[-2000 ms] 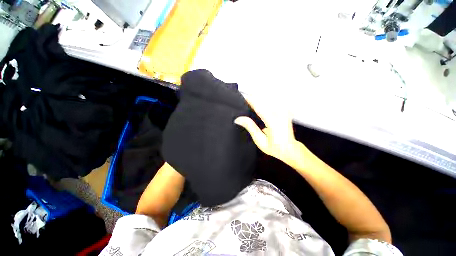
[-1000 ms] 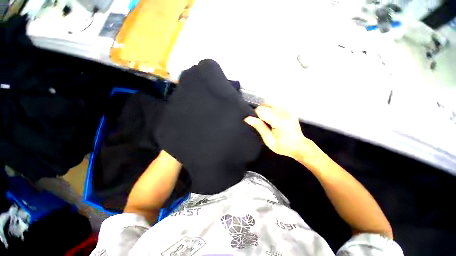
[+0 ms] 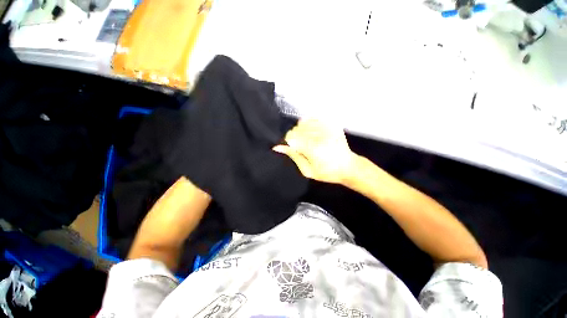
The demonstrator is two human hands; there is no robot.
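Observation:
A black cloth piece hangs over my lap at the table's front edge, its upper end over the edge. My right hand holds the cloth's right edge between thumb and fingers. My left hand is hidden under or behind the cloth; only the left forearm shows, so its grip cannot be seen.
The white table has an orange-yellow patch at its left. A blue-rimmed crate with black cloth is below. More black cloth lies far left. Blurred machine parts with a blue piece are upper right.
The cloth and both arms have shifted left in view, as have the table and crate. The right hand's fingers have closed onto the cloth edge, and the cloth shows more folds.

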